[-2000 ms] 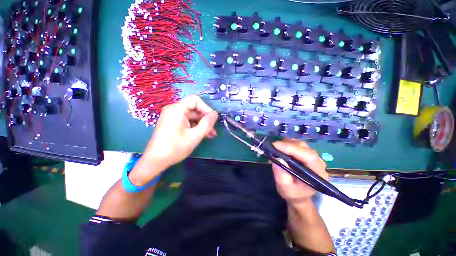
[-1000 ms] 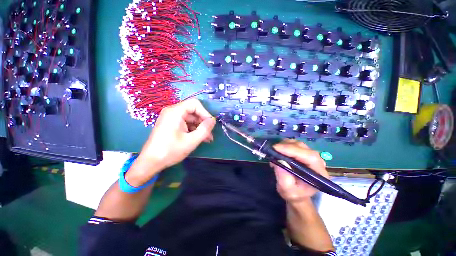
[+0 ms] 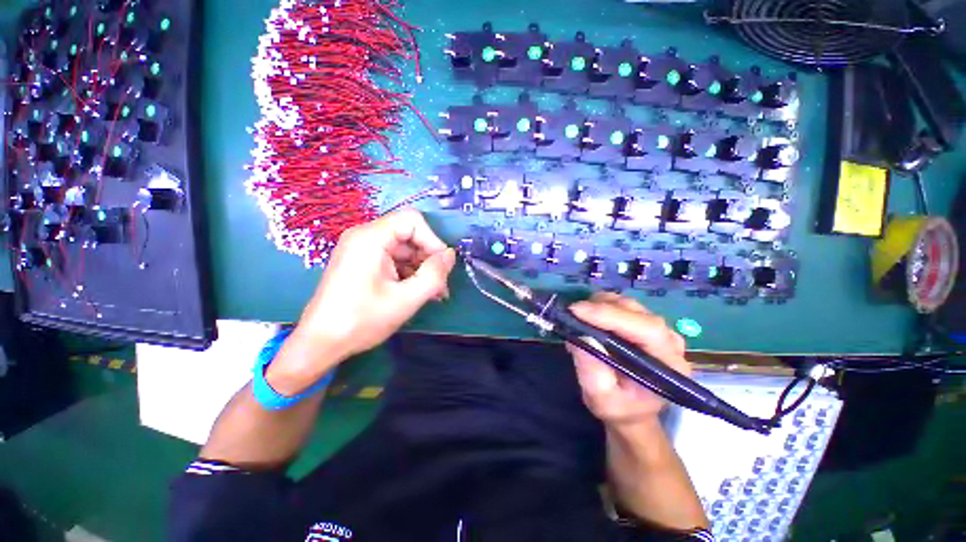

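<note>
My right hand (image 3: 627, 355) holds the black soldering iron (image 3: 662, 376), with a thin metal guide alongside its shaft. Its tip is at the left end of the nearest row of small black parts (image 3: 625, 270). My left hand (image 3: 376, 286) has thumb and forefinger pinched together beside the tip. A thin dark lead (image 3: 408, 199) runs from behind this hand toward the third row; what the fingertips pinch is too small to tell. A big bundle of red lead wires (image 3: 344, 127) with white ends lies beyond my left hand. The parts, several with green dots, lie in four rows.
A black tray (image 3: 159, 302) with wired parts is at the left. At the right are a yellow sponge (image 3: 859, 198) on a black stand, a round yellow-red can (image 3: 917, 263) and a fan grille (image 3: 816, 26). A white parts tray (image 3: 704, 439) lies below the bench edge.
The iron's tip has moved slightly left, closer to my left fingertips. My left hand has shifted very slightly left and keeps its pinch. The whole view has shifted slightly.
</note>
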